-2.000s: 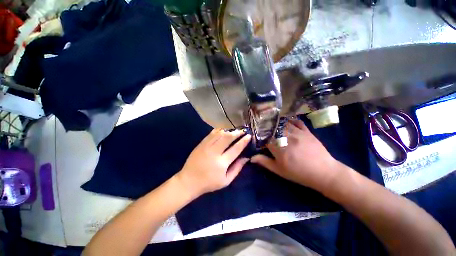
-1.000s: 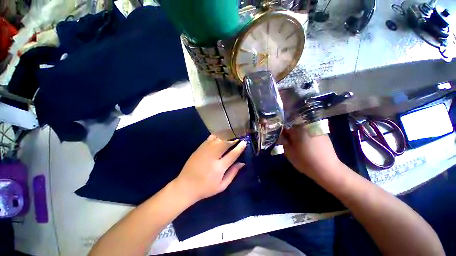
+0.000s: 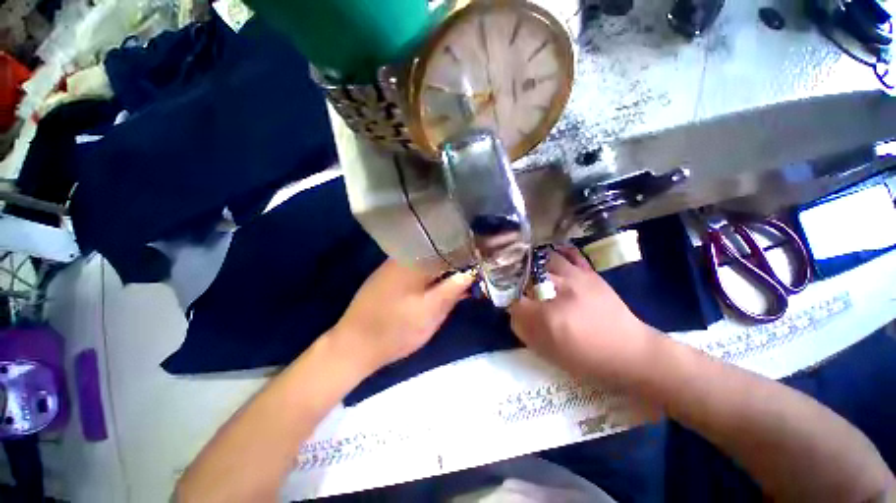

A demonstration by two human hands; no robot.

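Observation:
A navy garment panel (image 3: 285, 285) lies on the white table under the head of the off-white sewing machine (image 3: 378, 196). My left hand (image 3: 398, 309) rests on the panel left of the needle area, its fingertips close to the needle area. My right hand (image 3: 580, 309) is on the cloth just right of it, fingers bent and partly under the machine parts. The chrome guard (image 3: 486, 211) hides the needle and some fingertips. Whether the fingers pinch the cloth or only press on it is not clear.
Dark red-handled scissors (image 3: 755, 265) lie right of the cloth, beside a bright-screened display (image 3: 853, 231). A heap of navy panels (image 3: 206, 147) is upper left. A purple device (image 3: 29, 388) is far left. A wristwatch (image 3: 496, 79) and green cylinder (image 3: 354, 29) are at the machine head.
The panel's lower edge has moved away from me, baring more of the table's front with its ruler marks. Both hands remain at the needle area, and the right fingers show again. The view has shifted slightly.

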